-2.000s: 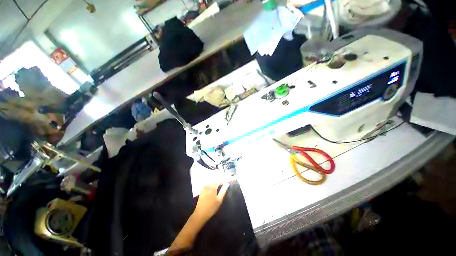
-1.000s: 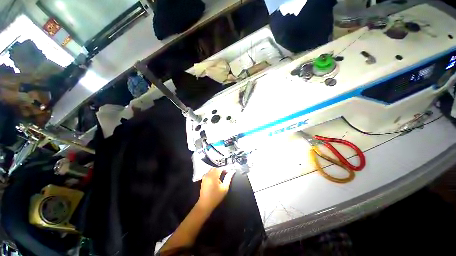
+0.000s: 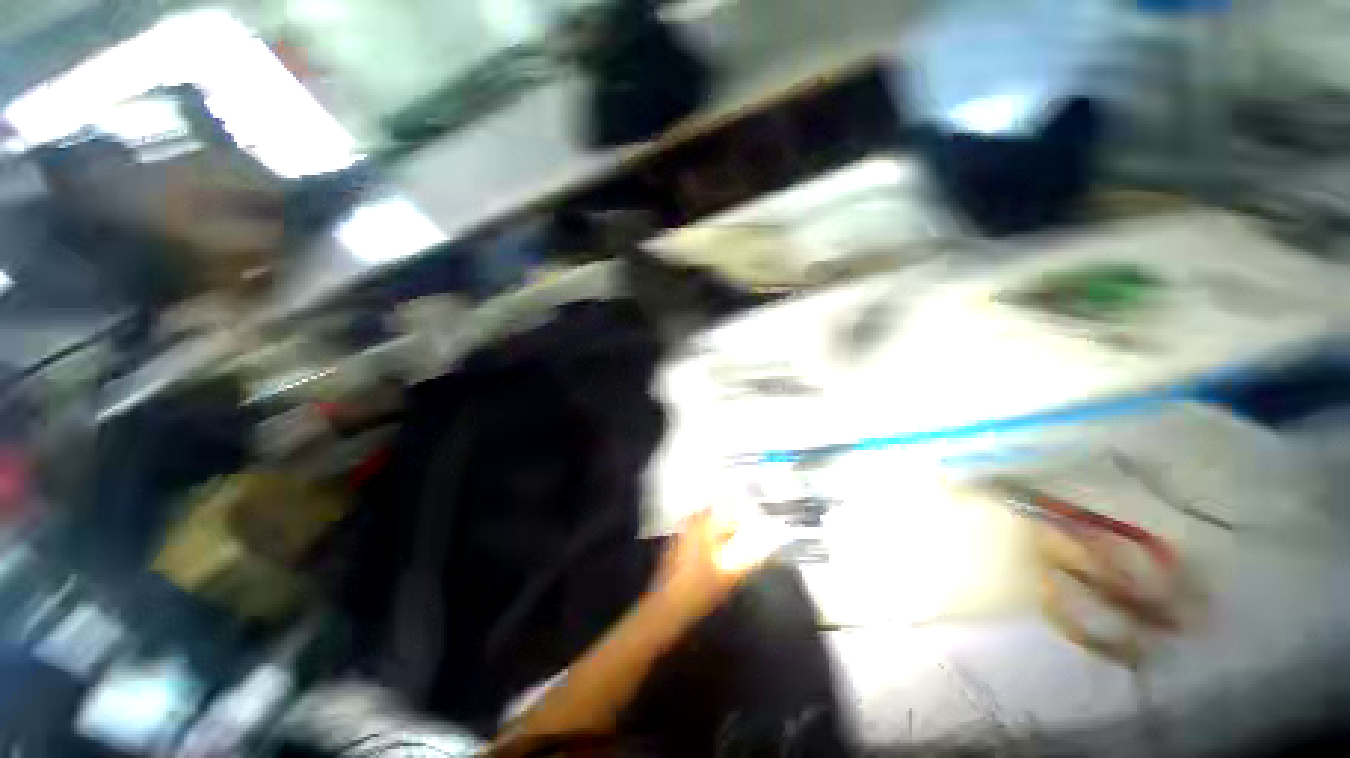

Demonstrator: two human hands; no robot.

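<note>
The frame is strongly blurred. Black fabric (image 3: 504, 504) lies left of and in front of the needle area of the white sewing machine (image 3: 948, 356). My left hand (image 3: 702, 560) is on the fabric beside the bright presser foot area (image 3: 792, 511); its finger positions and any grip are blurred. My right hand is not in view. Scissors (image 3: 1110, 570) with a red and a yellow-orange handle lie on the machine bed, right of the needle area.
A long pale table (image 3: 518, 170) with a dark cloth heap (image 3: 644, 74) stands behind. A yellow-cased unit (image 3: 244, 541) is at the left. A blurred person (image 3: 207, 222) seems to be at the upper left. A green round part (image 3: 1103, 289) is on the machine head.
The view has swung, so the machine and scissors sit further right and the picture has blurred. My left hand stays beside the presser foot on the fabric.
</note>
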